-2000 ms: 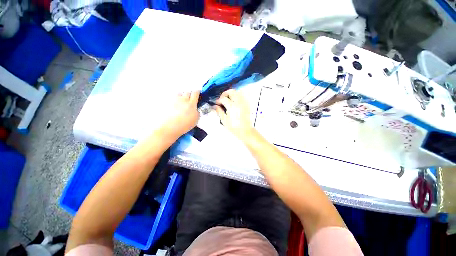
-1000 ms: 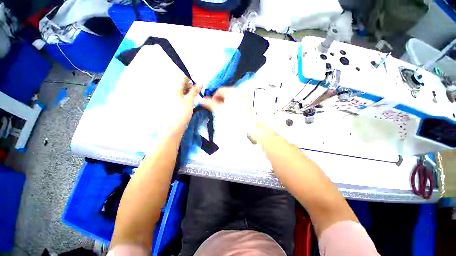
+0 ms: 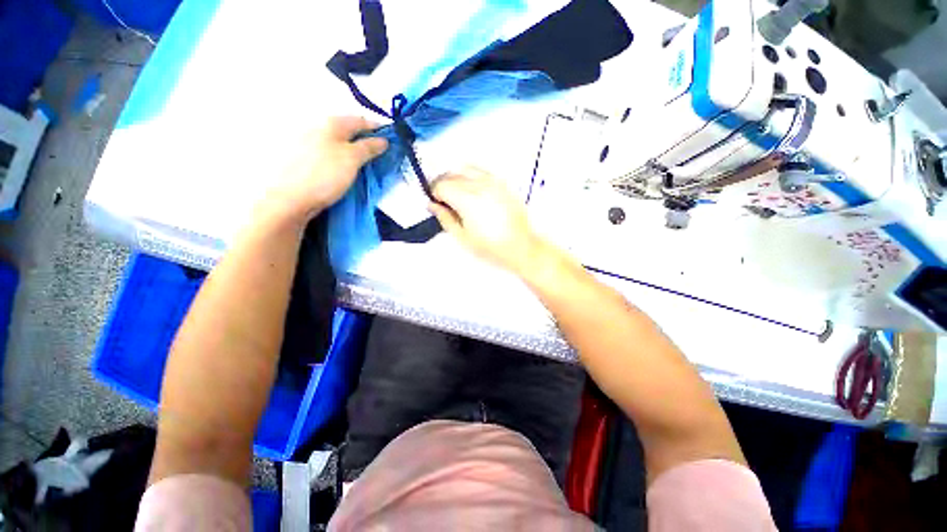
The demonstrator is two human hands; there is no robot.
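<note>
A blue-and-black garment piece [image 3: 472, 88] lies bunched on the white table, its black end towards the machine and its lower part hanging over the front edge. A black fabric strip [image 3: 415, 166] is looped around its gathered middle, with a loose end at the back. My left hand [image 3: 337, 161] grips the bunch at its left side. My right hand [image 3: 467, 208] pinches the strip to the lower right of the loop. The ends of the fingers are partly hidden by cloth.
The sewing machine [image 3: 748, 114] stands at the right, its needle area beyond my right hand. Red-handled scissors [image 3: 861, 376] lie at the right table end beside a tan packet [image 3: 914, 376]. A blue crate [image 3: 140, 338] is below the table at left. A red stool [image 3: 588, 452] shows by my legs.
The strip now forms a small loop around the bunch, and my hands have moved apart. My right hand has pulled its strip end down and right. The view has shifted closer to the table.
</note>
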